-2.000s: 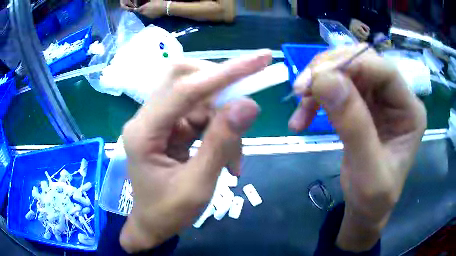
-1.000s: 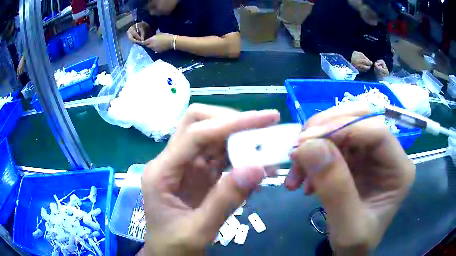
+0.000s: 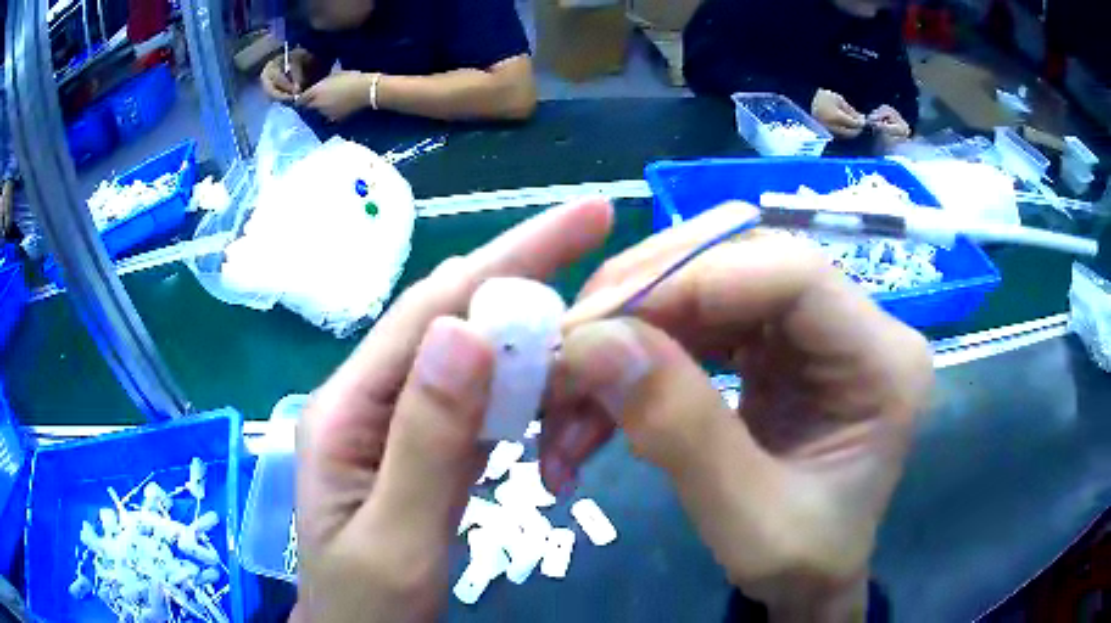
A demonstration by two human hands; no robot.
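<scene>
My left hand holds a white plastic housing upright between thumb and fingers, with small dark holes on its face. My right hand pinches a thin blue wire at the housing's right side. The wire runs up to a wired stem part, with dark and silvery bands and a white tube end, lying over my right fingers and pointing right. Whether the wire tip is inside the housing is hidden by my fingertips. A pile of loose housings lies on the dark bench below my hands.
A blue bin of joined pieces and a clear plastic box are at lower left. A bulging clear bag is on the green belt. A second blue bin stands across it. A metal upright is at left. Two people work opposite.
My hands have moved left in view. The housing has turned from lying sideways to upright, and my right fingertips are now against its side. The stem part still lies over my right hand.
</scene>
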